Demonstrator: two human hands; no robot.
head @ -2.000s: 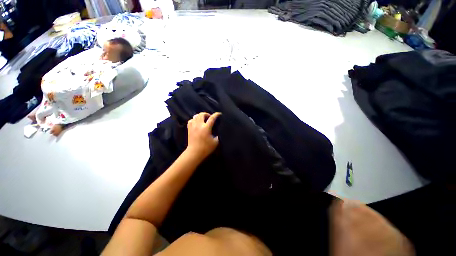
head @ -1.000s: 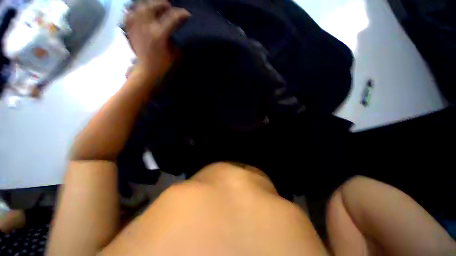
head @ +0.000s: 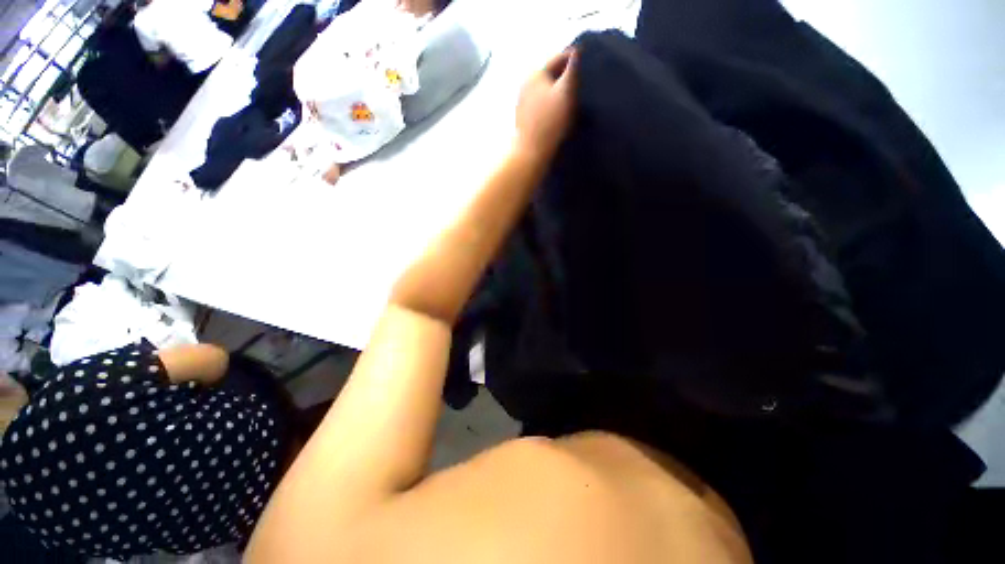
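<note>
A black garment [head: 661,220] fills the right half of the view, matte cloth with a wrinkled, shinier strip running down its middle. My left hand [head: 548,101] is at the garment's upper left edge, fingers bent and gripping the cloth, arm stretched forward. A small white label [head: 477,362] shows at the garment's lower left edge. My right hand is not in view.
The white table [head: 364,259] runs to the left. A small child in white patterned cloth [head: 358,94] lies on it by a grey pillow [head: 450,68], with dark cloth [head: 245,132] beyond. A person in polka dots [head: 143,457] is at lower left.
The view has swung left and down, bringing in the polka-dot person. The snips on the table have left the picture. My left hand has lifted the garment's edge further up and forward.
</note>
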